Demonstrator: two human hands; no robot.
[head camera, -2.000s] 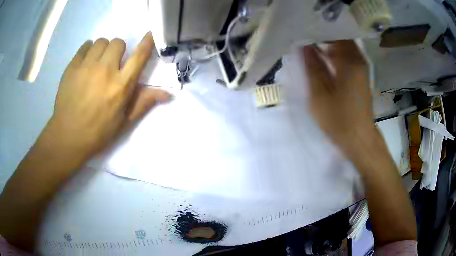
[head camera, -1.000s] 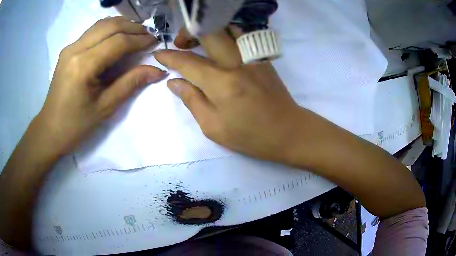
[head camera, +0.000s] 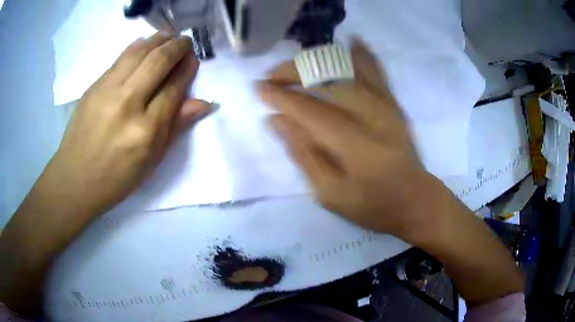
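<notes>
A large thin white fabric panel (head camera: 246, 170) lies on the machine table under the machine head (head camera: 252, 22), partly overexposed. My left hand (head camera: 135, 107) rests on the panel left of the presser foot (head camera: 203, 45), fingers together and thumb pointing right. My right hand (head camera: 353, 144) is blurred and lies over the panel to the right, partly behind the ribbed cream-white tension knob (head camera: 324, 65). Its fingers point left and are spread a little. I see no tool in either hand. The needle is too blurred to make out.
The pale table (head camera: 145, 251) has a printed ruler along its front edge and a dark-rimmed brown worn patch (head camera: 249, 274). A bundle of narrow white cut strips (head camera: 556, 148) hangs at the right edge beside a brown-yellow piece (head camera: 536, 138). Dark machine parts show below the table edge.
Since one second ago my right hand has moved right, away from the foot and my left hand. Earlier it was farther right, near the machine body. The panel's upper left part now extends farther left.
</notes>
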